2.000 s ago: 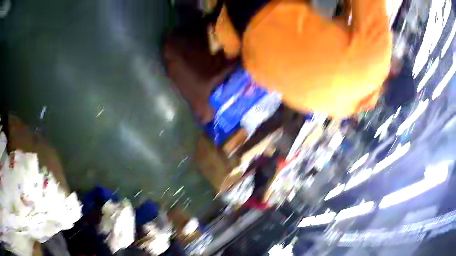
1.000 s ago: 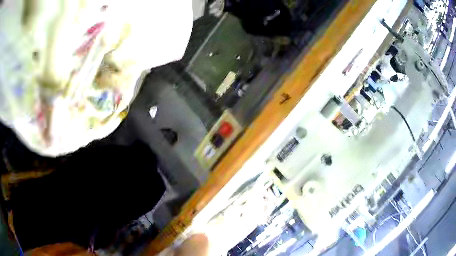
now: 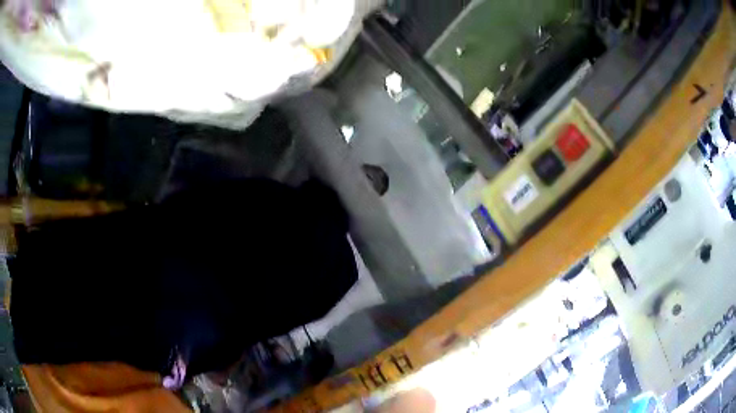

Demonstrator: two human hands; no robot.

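Cream floral cloth point(image 3: 186, 56), overexposed, hangs in a large bulging heap across the upper left. The tilted sewing table's orange-brown edge point(image 3: 516, 274) runs from the upper right to the bottom. A cream switch box point(image 3: 549, 173) with red and black buttons sits against this edge. A white sewing machine point(image 3: 686, 282) with dark lettering is cut off at the right. A small skin-coloured blur, perhaps a finger, shows at the bottom edge by the table. I cannot tell whose it is or whether it touches anything. No clear hand of mine shows.
A large black shape point(image 3: 186, 274), too dark to identify, fills the lower left. Orange cloth point(image 3: 97, 391) lies below it. A grey panel point(image 3: 411, 202) stands under the table. Green floor point(image 3: 500, 48) with scraps shows at the top. Bright lights glare at the lower right.
The view has swung from the aisle to the table and moved closer. Since the last earlier frame, the switch box appears larger, the machine has shifted right, and more orange cloth shows at lower left.
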